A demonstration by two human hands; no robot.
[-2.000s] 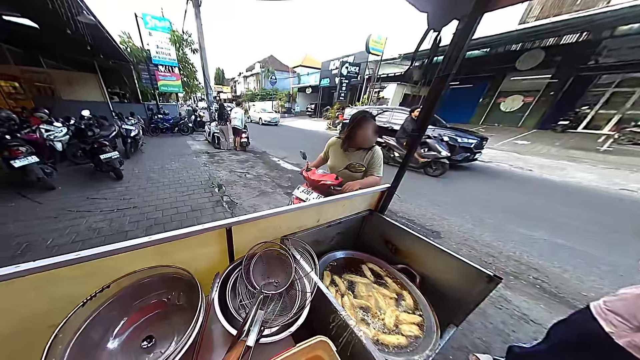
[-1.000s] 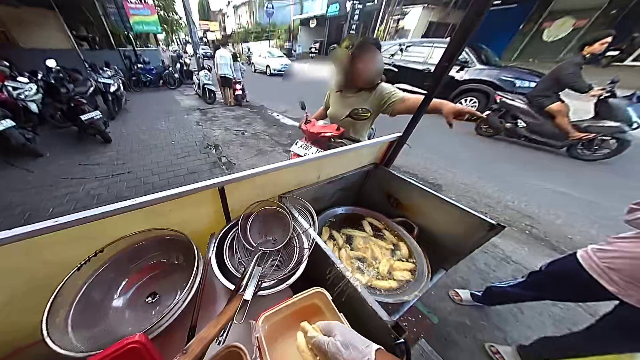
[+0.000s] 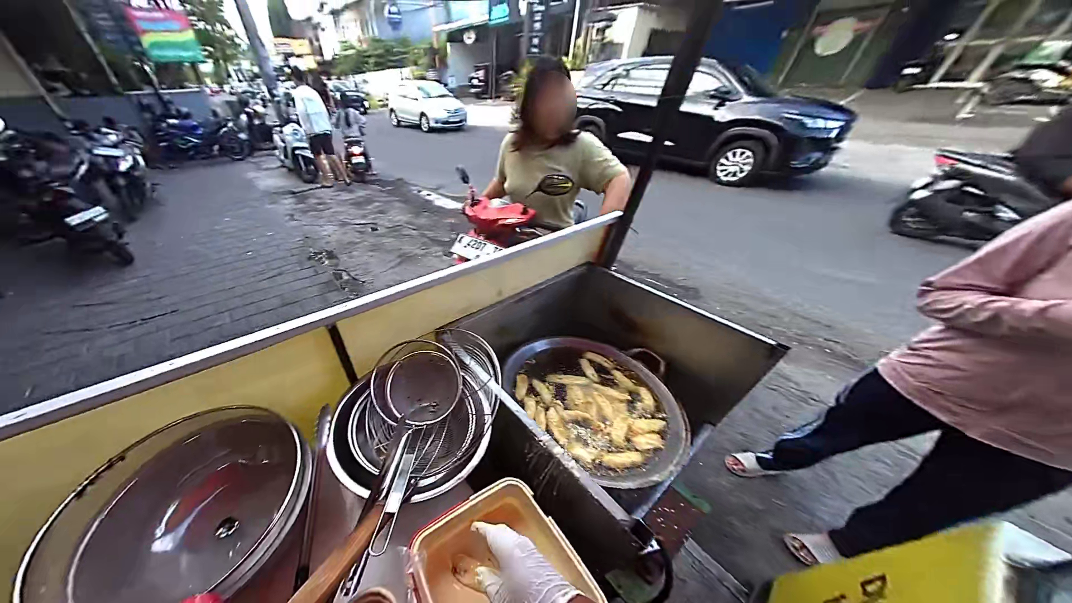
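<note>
My right hand [image 3: 523,563], in a white glove, reaches into a tan plastic tub [image 3: 548,523] of pale, wet mixture. A small pale piece [image 3: 471,573] lies by its fingertips; whether they grip it is unclear. My left hand is out of view. Right of the tub, a round pan [image 3: 682,431] of bubbling oil holds several elongated battered pieces [image 3: 620,419], pale to golden. Left of the pan, wire skimmers and a strainer [image 3: 416,385] rest over a metal bowl [image 3: 339,456], their handles toward me. A large round transparent lid or cover [image 3: 151,502] is at the far left.
A metal enclosure [image 3: 712,335] surrounds the pan; a yellow panel [image 3: 276,368] and a dark post [image 3: 666,126] edge the cart. Beyond are a person on a red motorbike [image 3: 498,219] and passing vehicles. Another person in a pink top [image 3: 988,352] stands at the right.
My gloved right hand, out of view two seconds ago, held a pale piece over the tub one second ago and is now lower inside it. The rider's outstretched arm has come down.
</note>
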